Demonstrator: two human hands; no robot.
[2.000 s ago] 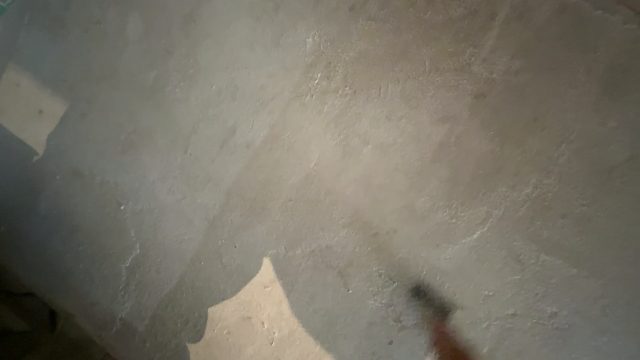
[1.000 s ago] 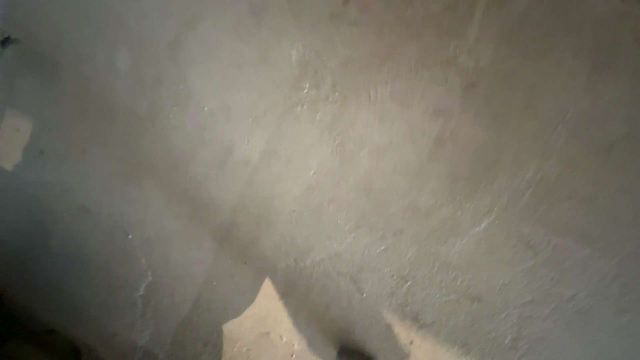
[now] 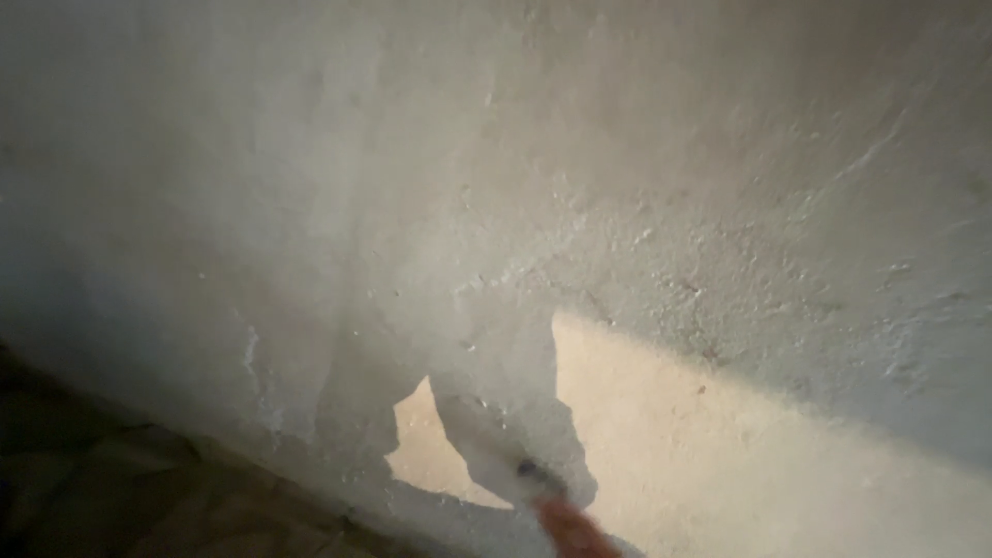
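My right hand (image 3: 577, 531), blurred, reaches in from the bottom edge, right of centre. A small object with a dark tip (image 3: 529, 468) sticks out from its fingers, close to the plaster wall (image 3: 434, 232); blur hides what kind of object it is and whether it touches. The wall is grey-beige and rough, with raised bits and pale cracks. A jagged patch of sunlight (image 3: 438, 457) lies on it just left of the hand, and a larger sunlit area (image 3: 744, 457) spreads to the right. Between them falls a dark shadow. My left hand is out of sight.
Dark, creased material (image 3: 93, 473), too dim to name, lies along the foot of the wall at the lower left. A pale vertical crack (image 3: 252, 356) runs down the wall above it. Rougher plaster (image 3: 697, 271) shows at the right.
My right hand and the dark-tipped object show again at the bottom, after only a dark blur there one second ago. The sunlit area at the right has grown much larger. The view has shifted.
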